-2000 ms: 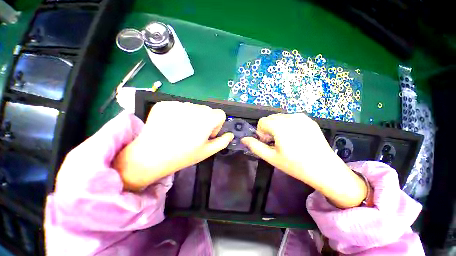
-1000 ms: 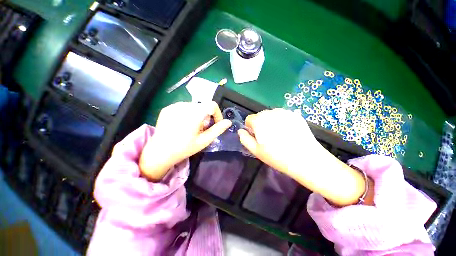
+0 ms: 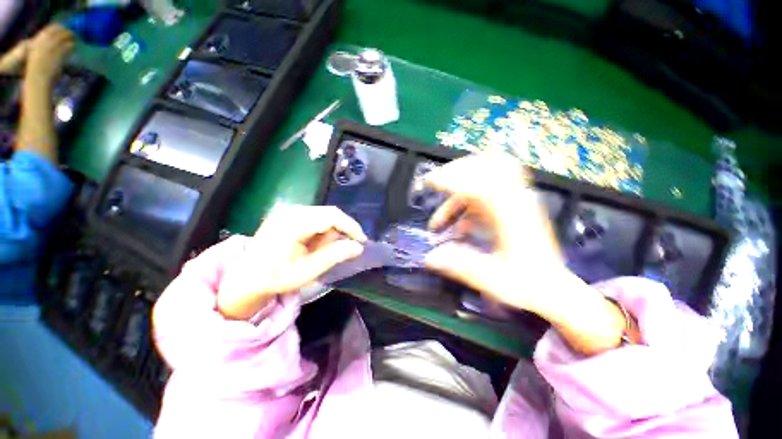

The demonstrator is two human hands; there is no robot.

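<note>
A thin see-through strip with darker round marks (image 3: 406, 245) is between my hands, above the near side of a black foam tray (image 3: 725, 257). My left hand (image 3: 287, 257) pinches its left end. My right hand (image 3: 506, 236) is blurred; its thumb and fingers close on the strip's right end. Dark phone back covers lie in the tray slots; the leftmost (image 3: 364, 184) shows its camera area uncovered by my hands. My right hand and the strip hide parts of the middle slots.
Another tray (image 3: 249, 129) of covers stands left. A white pump bottle (image 3: 375, 99), tweezers (image 3: 310, 125) and a white wipe (image 3: 318, 139) lie behind. Small rings (image 3: 549, 137) are heaped behind the tray; clear strips (image 3: 742, 257) lie right. Another person's arm (image 3: 36, 111) is at far left.
My hands have come back from the camera area towards me, with the strip now stretched between them. The leftmost cover has come into view. The camera view has swung, bringing in another person's arm.
</note>
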